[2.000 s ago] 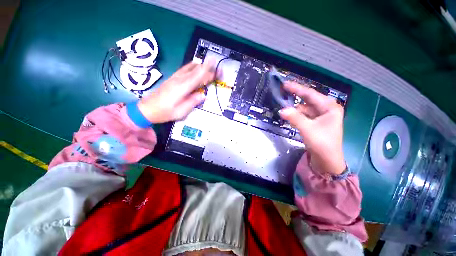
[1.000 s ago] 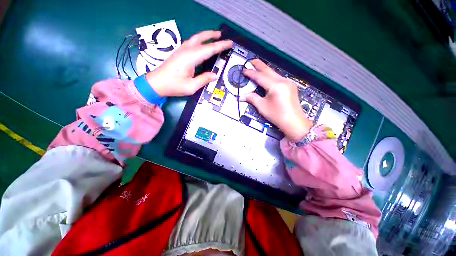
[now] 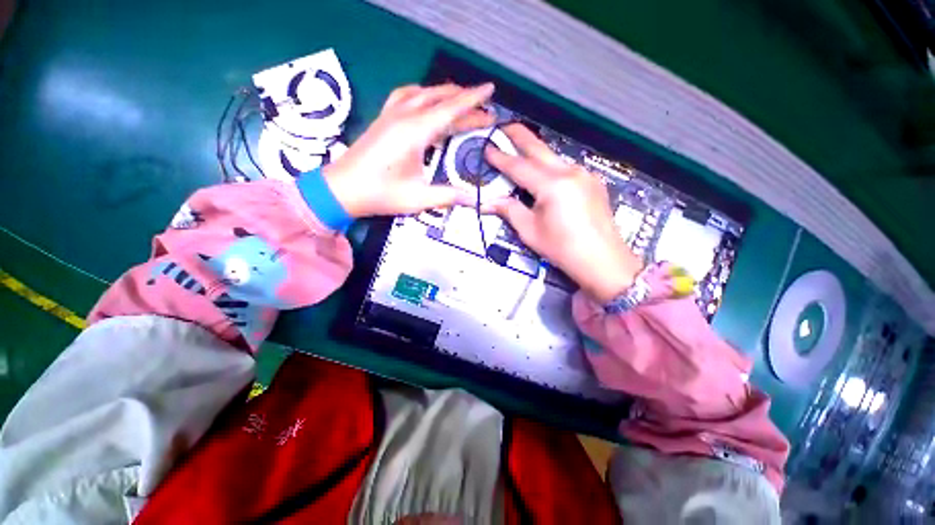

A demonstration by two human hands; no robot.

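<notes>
A cooling fan with a round dark rotor lies in the upper left part of the open laptop base. My left hand is at the fan's left side, thumb and fingers spread around its edge. My right hand has its fingertips on the fan's right side. Both hands hold the fan between them. A thin black fan cable runs from the fan down to the board's edge. The motherboard's middle is partly hidden under my right hand.
Spare fans with thin black leads lie at the left on the green bench. A pale ring lies at the right, beside a clear plastic tray. A grey ribbed strip runs along the far edge.
Since the first frame, a fan has come into the base's upper left and my right hand has moved left onto it. In the last second my left hand has moved in to the fan's edge.
</notes>
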